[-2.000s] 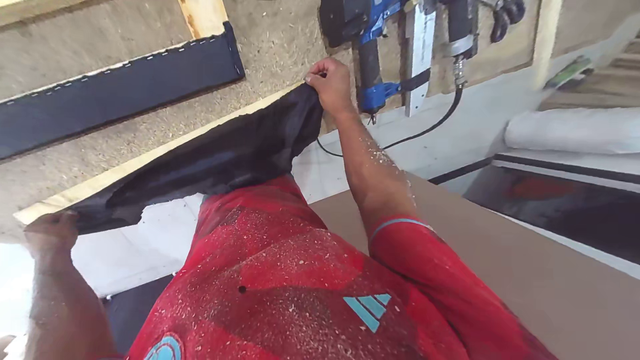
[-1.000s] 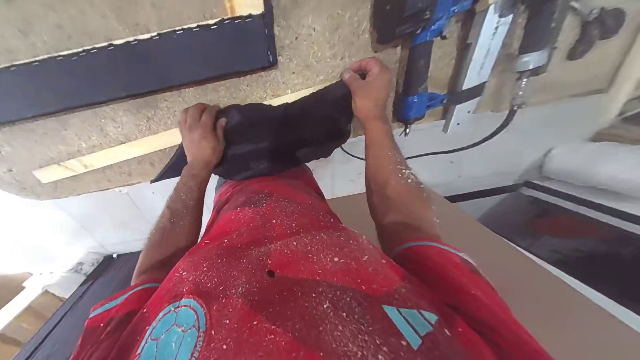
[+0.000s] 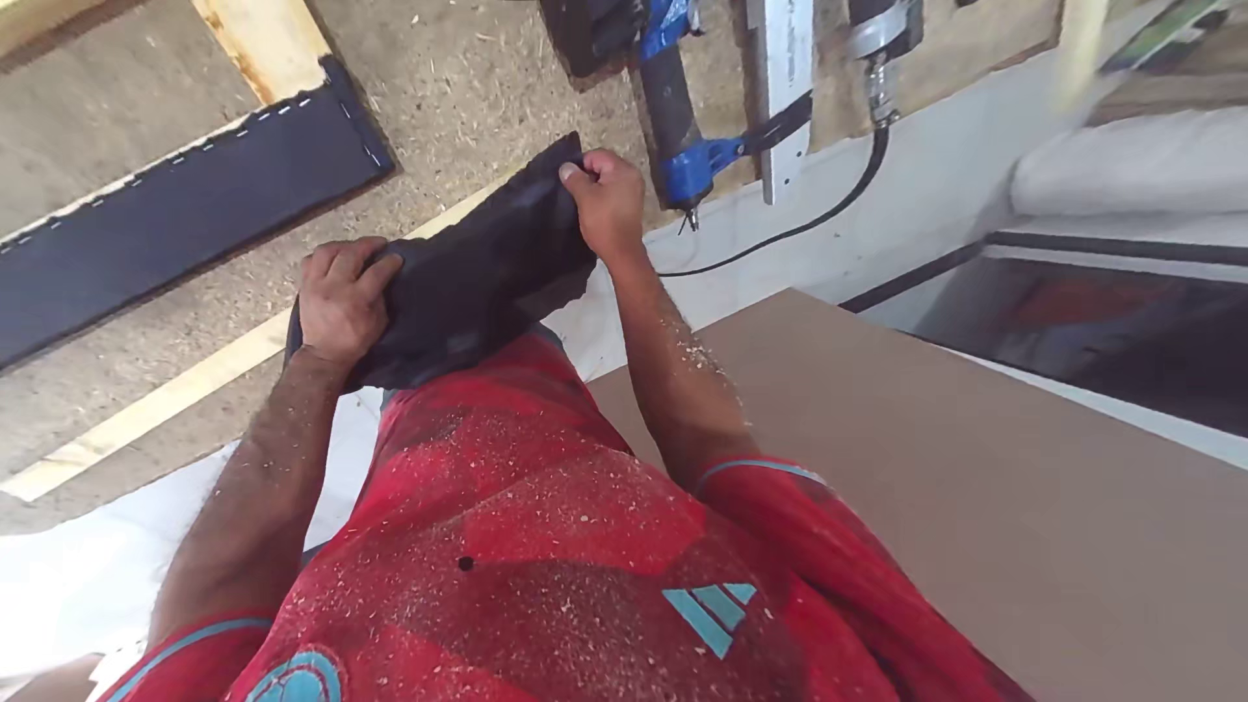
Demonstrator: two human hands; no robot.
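Observation:
A piece of black fabric (image 3: 478,273) lies over a long pale wood strip (image 3: 156,408) at the near edge of the worktable. My right hand (image 3: 611,200) pinches the fabric's upper right corner between thumb and fingers. On its left part rests my left hand (image 3: 346,300), fingers curled over the cloth; its fingertips are partly hidden, so how firmly it grips is unclear. Beyond them lies a frame piece covered in dark material (image 3: 195,210), with a row of staples along its edge.
Right of my right hand lies a blue and black pneumatic tool (image 3: 678,127), beside a metal ruler or straightedge (image 3: 785,97). An air fitting (image 3: 879,88) joins a black hose (image 3: 829,214). A large brown board (image 3: 936,487) is at my right. Sawdust covers the particleboard worktable (image 3: 458,88).
My left hand has moved right from the far left end of the fabric to nearer my right hand. The fabric, stretched long at first, now spans a shorter width.

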